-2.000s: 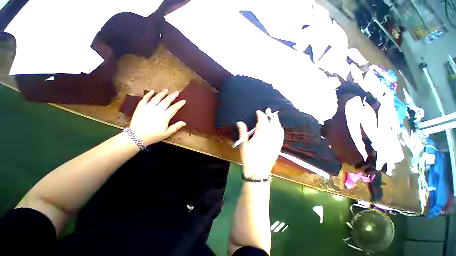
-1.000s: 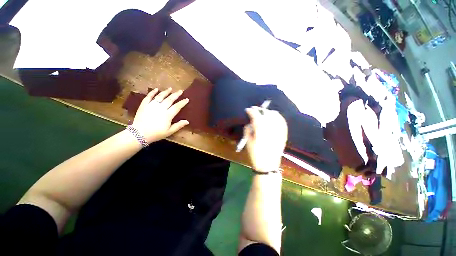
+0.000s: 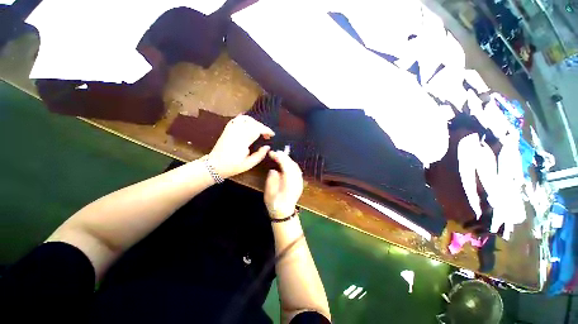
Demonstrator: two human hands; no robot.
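Note:
My left hand [image 3: 237,149], with a metal bracelet, is at the table edge, its thumb and fingers pinching a dark ply [image 3: 266,114] lifted from the black bundle. My right hand [image 3: 283,183], with a dark bracelet, is just right of it, fingertips close to the left ones. It holds the marking pen [image 3: 287,150], of which only a pale end shows. The black bundle of cut pieces [image 3: 364,149] lies right of my hands, its near plies fanned out. The small red-brown stack [image 3: 199,130] lies flat to the left.
Tall dark blocks with white tops stand behind the hands and at left [image 3: 101,101]. A pink scrap [image 3: 468,242] lies near the table corner. A white strip [image 3: 393,215] lies beside the bundle. A round wire object [image 3: 474,304] stands below the corner.
My left hand has left the small stack and moved right to the bundle's plies. My right hand has moved left beside it with the pen. The near part of the bundle is now fanned out.

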